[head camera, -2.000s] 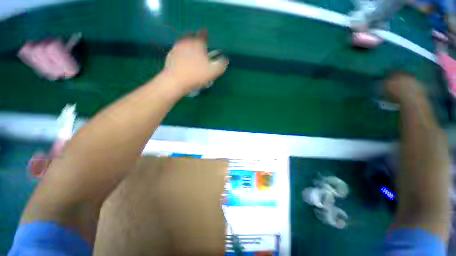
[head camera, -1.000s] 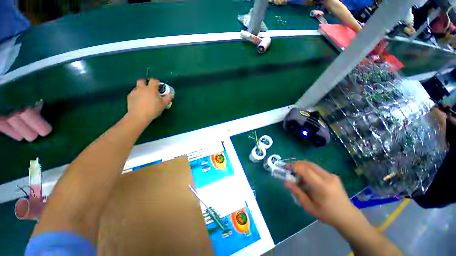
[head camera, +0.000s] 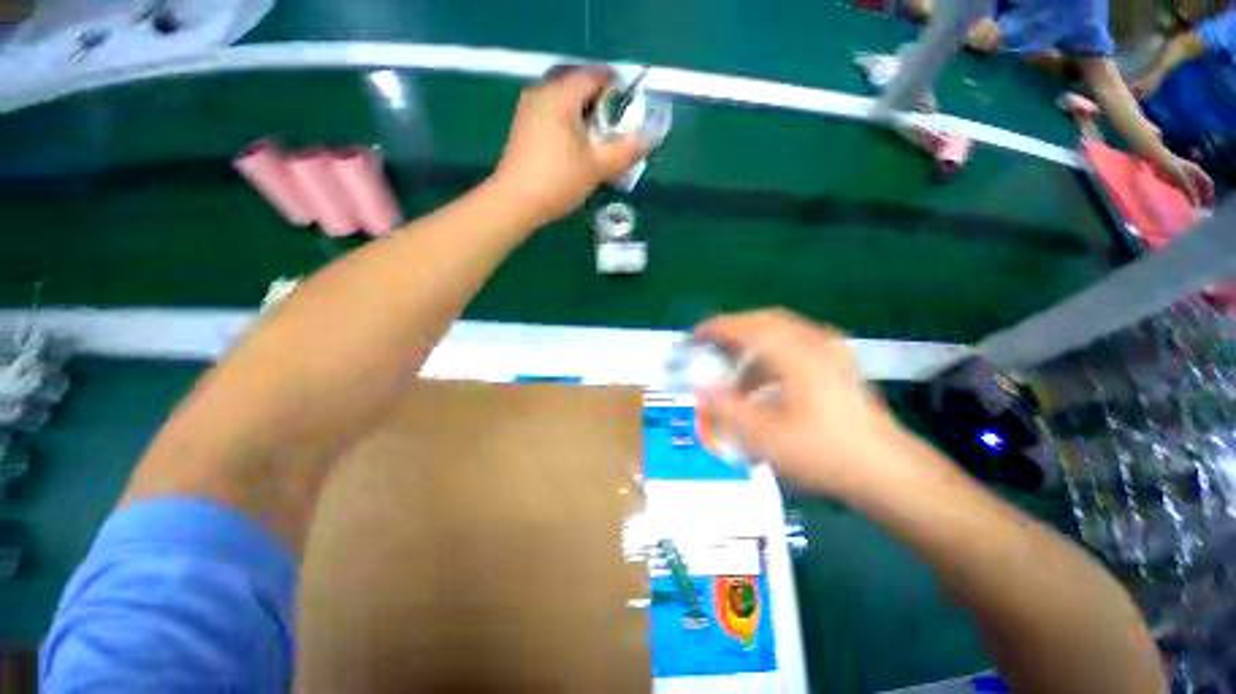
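My left hand (head camera: 576, 143) is over the green belt and grips a white motor/fan unit (head camera: 637, 125) with a dark wire or part at its top. Another white unit (head camera: 621, 251) lies on the belt just below that hand. My right hand (head camera: 773, 393) is blurred over the white rail and the printed sheets. It holds a whitish, blurred item, likely a motor/fan unit (head camera: 698, 369). The brown cardboard mat (head camera: 475, 529) lies below and between my arms.
Three pink housings (head camera: 325, 187) lie on the belt (head camera: 447, 271) at left. A green-handled tool (head camera: 682, 576) lies on the sheets (head camera: 698, 502). A black device (head camera: 990, 437) and a clear plastic heap (head camera: 1166, 461) are at right. A person's arm (head camera: 1132, 115) shows upper right.
My right hand has moved up and left from the bench by the device to the rail with its item. The view has shifted. Pink housings now show farther right in the picture.
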